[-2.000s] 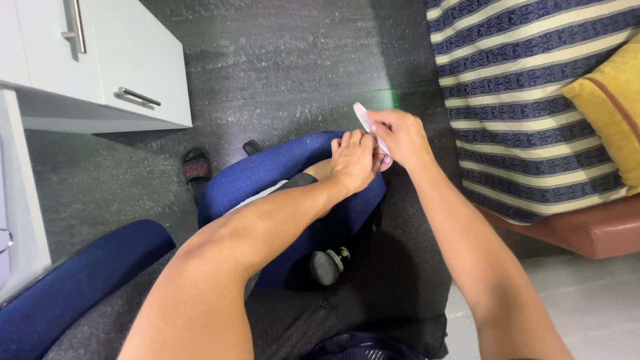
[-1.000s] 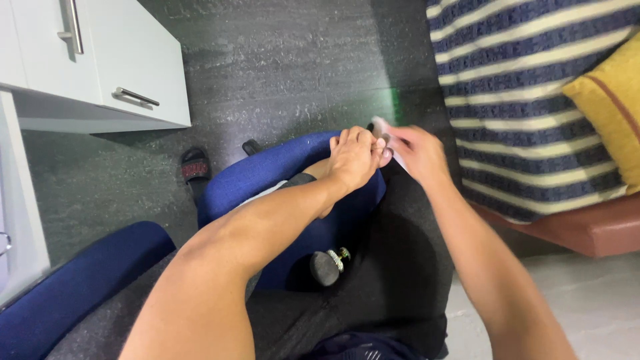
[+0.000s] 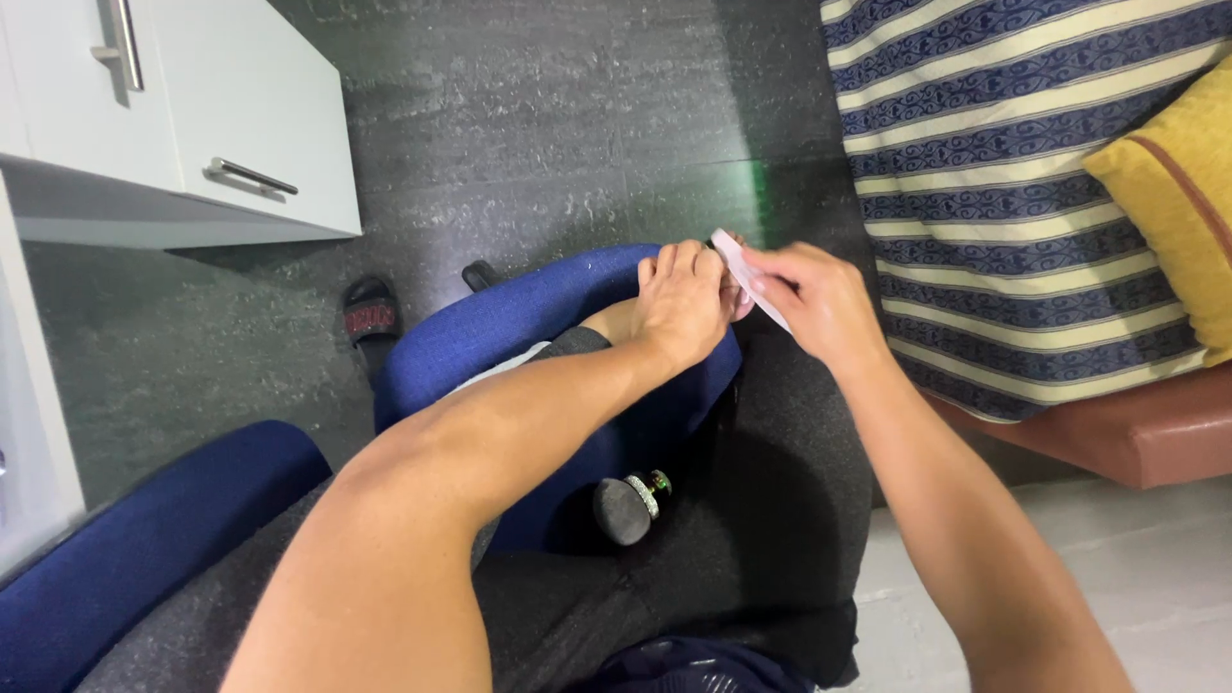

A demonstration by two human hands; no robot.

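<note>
My right hand [image 3: 804,294] pinches a pale pink, flat, narrow strip [image 3: 736,262], which looks like a nail file, between thumb and fingers. It lies slantwise against the toes at the end of a bare foot. My left hand [image 3: 681,296] is wrapped over that foot, its fingers curled around the front part; it hides most of the foot and some toes. The foot's ankle [image 3: 614,320] shows beside the left wrist, above a blue fabric chair seat [image 3: 539,289]. A dark rounded object with a glittery band [image 3: 628,508] rests on the seat near my dark trousers.
White cabinets with metal handles [image 3: 265,144] stand at the left. A black slide sandal [image 3: 371,313] is on the dark floor. At the right are a striped blue and cream cover [image 3: 1011,192], a yellow cushion [image 3: 1174,192] and a brown padded edge [image 3: 1136,438]. Another blue chair part [image 3: 192,539] is at lower left.
My right hand has shifted and turned with the pale strip about the toes, staying close to them. My left hand has kept its hold on the foot.
</note>
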